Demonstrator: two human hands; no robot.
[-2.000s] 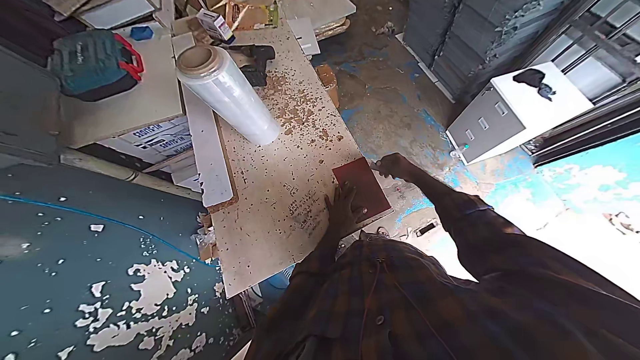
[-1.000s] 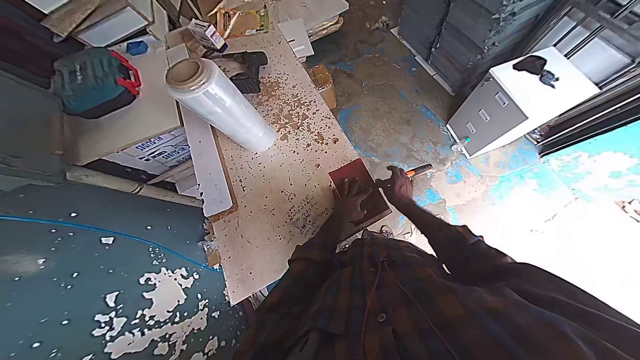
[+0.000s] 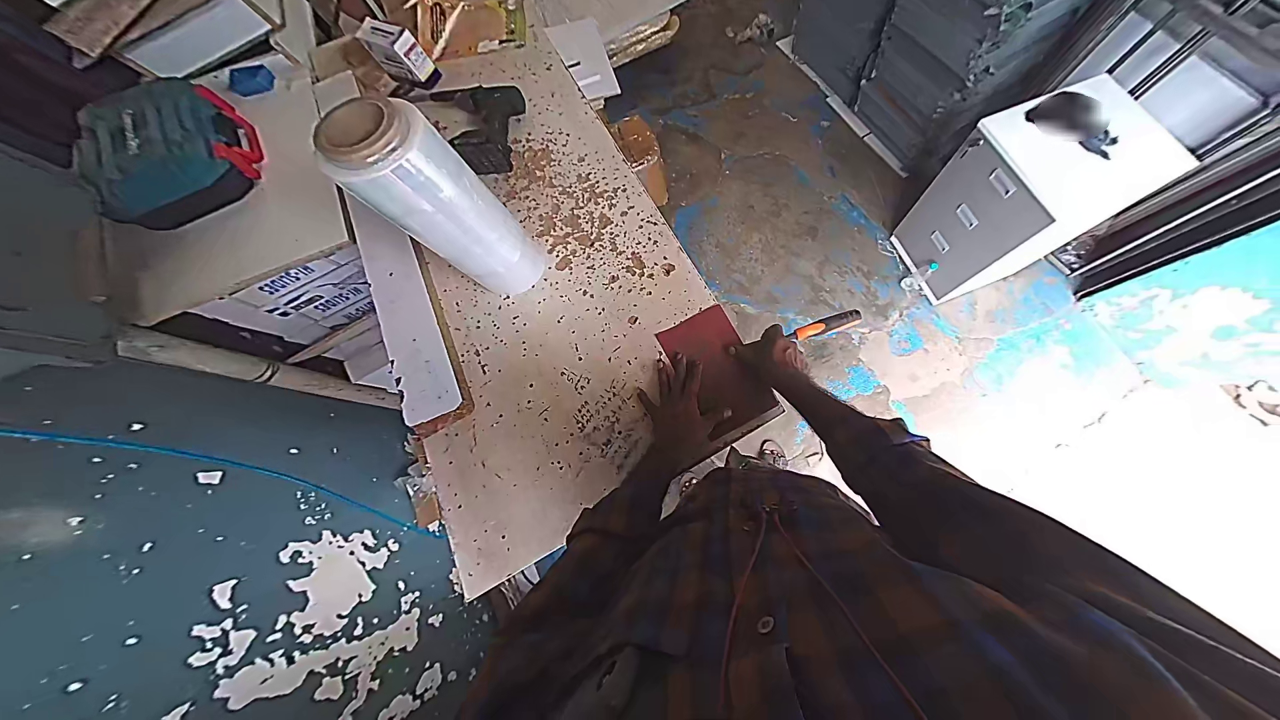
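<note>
A dark red sheet [image 3: 708,345] lies at the right edge of the speckled work board [image 3: 520,430]. My left hand [image 3: 682,405] rests on the sheet's left part with its fingers spread. At the sheet's right edge is my right hand [image 3: 768,358], closed around a tool with an orange and black handle [image 3: 826,325]; the handle sticks out to the right, and the tool's other end is hidden by the hand. Brown chips and handwritten marks cover parts of the board.
A roll of clear stretch film [image 3: 440,200] stands on the board, beside a dark cordless drill [image 3: 488,125]. A green tool case [image 3: 160,150] sits at left. A drawer cabinet [image 3: 1030,190] stands on the floor at right. A peeling wall [image 3: 200,520] borders the lower left.
Two seconds ago my right hand was off the sheet's upper right corner; it has since come to the sheet's right edge. The orange handle now shows beyond it. My left hand stays on the sheet.
</note>
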